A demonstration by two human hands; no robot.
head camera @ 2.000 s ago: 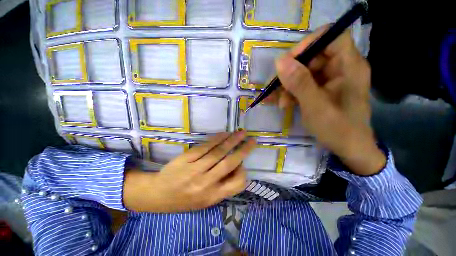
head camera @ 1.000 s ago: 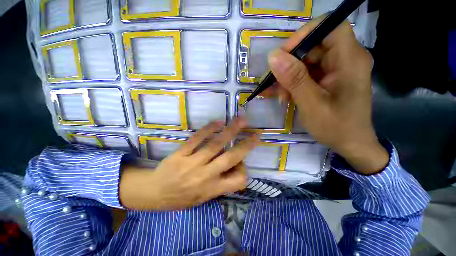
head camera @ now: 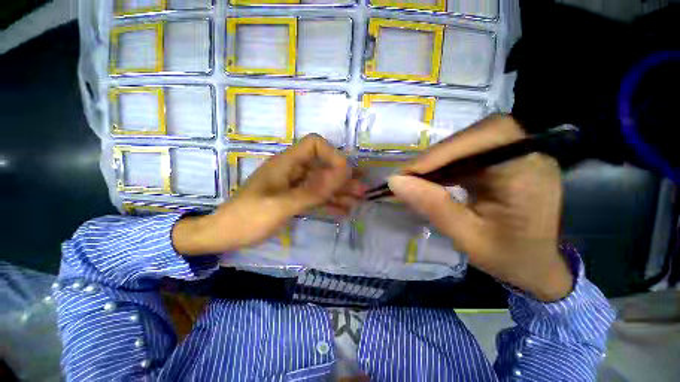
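Phone frames (head camera: 294, 80) with yellow rectangular sections lie in rows in a pale translucent tray (head camera: 94, 74). My right hand (head camera: 499, 201) holds black tweezers (head camera: 485, 158), their tips pointing left and slightly parted. My left hand (head camera: 287, 183) is raised over the tray with curled fingers, its fingertips at the tweezer tips near the middle. Whether a small piece lies between them cannot be told; the fingertips are blurred. Both hands hide parts of the lower frames.
A strip with rows of short pale bars (head camera: 339, 287) lies at the tray's near edge, before my lap. A dark worktop (head camera: 45, 149) shows on the left. A dark round container with a purple rim (head camera: 628, 108) stands at the right.
My left hand has lifted from the frames and curled its fingers. The tweezer tips have moved down from a right-column frame to my left fingertips. The tray appears shifted right and lower in view.
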